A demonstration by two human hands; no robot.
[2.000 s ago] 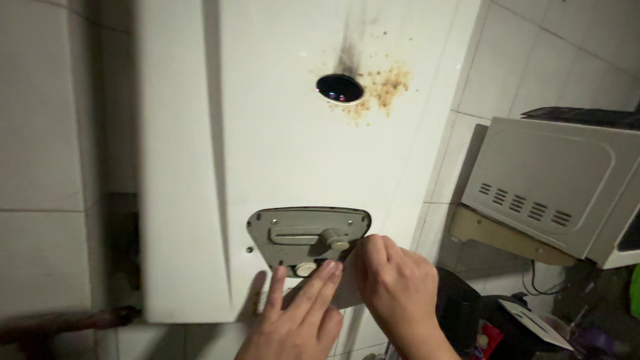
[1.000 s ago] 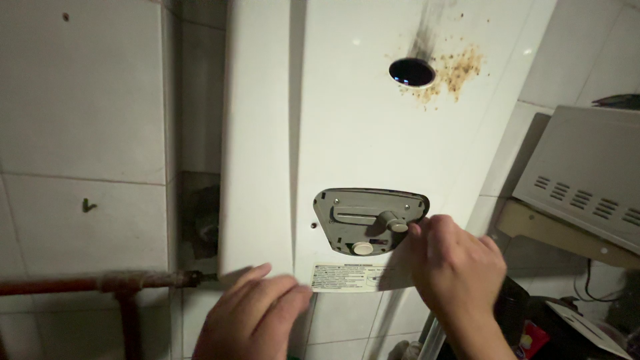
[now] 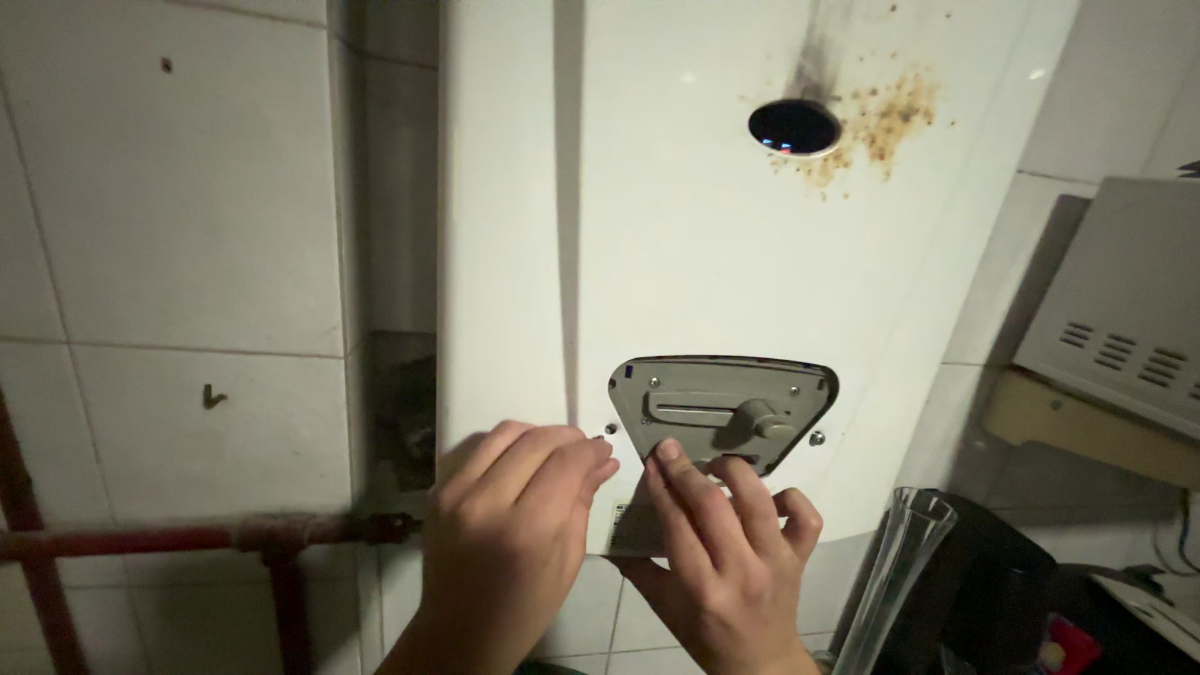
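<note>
A white wall-mounted water heater (image 3: pixel 750 272) has a grey control panel (image 3: pixel 694 398) in a cut-out of its front cover, with a slider slot and a round knob (image 3: pixel 773 427). My left hand (image 3: pixel 520 506) is beside the panel's lower left, its fingertips pinched together near a small screw hole (image 3: pixel 610 428). A tiny dark thing, perhaps a screw, shows at those fingertips. Spread over the panel's lower edge are the fingers of my right hand (image 3: pixel 736 553), which cover part of it and of a printed label (image 3: pixel 619 527). A screw (image 3: pixel 817 438) sits in the cover right of the panel.
Soot and rust stains surround the heater's oval window (image 3: pixel 795 127). Red pipes (image 3: pixel 187 542) run along the tiled wall at left. At right are a vented microwave-like appliance (image 3: pixel 1125 309) on a cream bracket (image 3: pixel 1087 422), a clear ribbed plastic tube (image 3: pixel 891 581) and dark items.
My right hand has moved from the panel's right side to its lower edge. My left hand has come up to the hole left of the panel. The right screw, hidden before, is now visible.
</note>
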